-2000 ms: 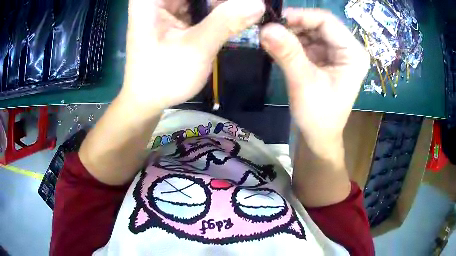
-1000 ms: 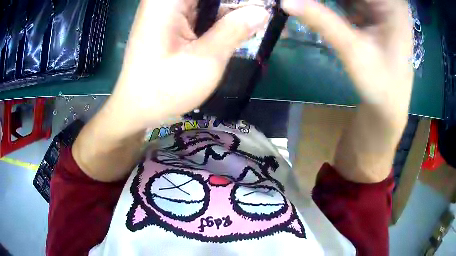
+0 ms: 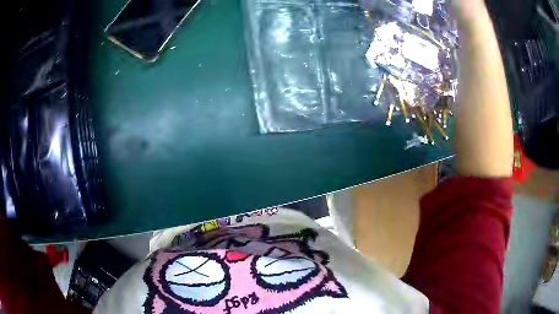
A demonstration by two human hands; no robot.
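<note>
A glittering heap of silver-white circuit boards (image 3: 412, 55) with thin orange flex cables lies at the upper right of the green mat. A clear wrinkled plastic sheet (image 3: 294, 83) lies flat to the left of it and meets its edge. My right forearm (image 3: 484, 104) reaches up past the right side of the heap; my right hand is beyond the top edge. My left hand is out of the picture; only a dark red sleeve shows at the lower left edge. No black housing is seen in a hand.
A dark glossy phone-like rectangle with a pale rim (image 3: 152, 27) lies at the upper left. Stacked black blister trays (image 3: 46, 159) stand at the left. Dark trays (image 3: 533, 67) show at the far right. A carton (image 3: 392, 214) stands below the bench edge.
Both hands and the black housing have left the picture. My right arm has moved up and outward. The view has shifted, showing more bench, the clear sheet and the phone-like rectangle.
</note>
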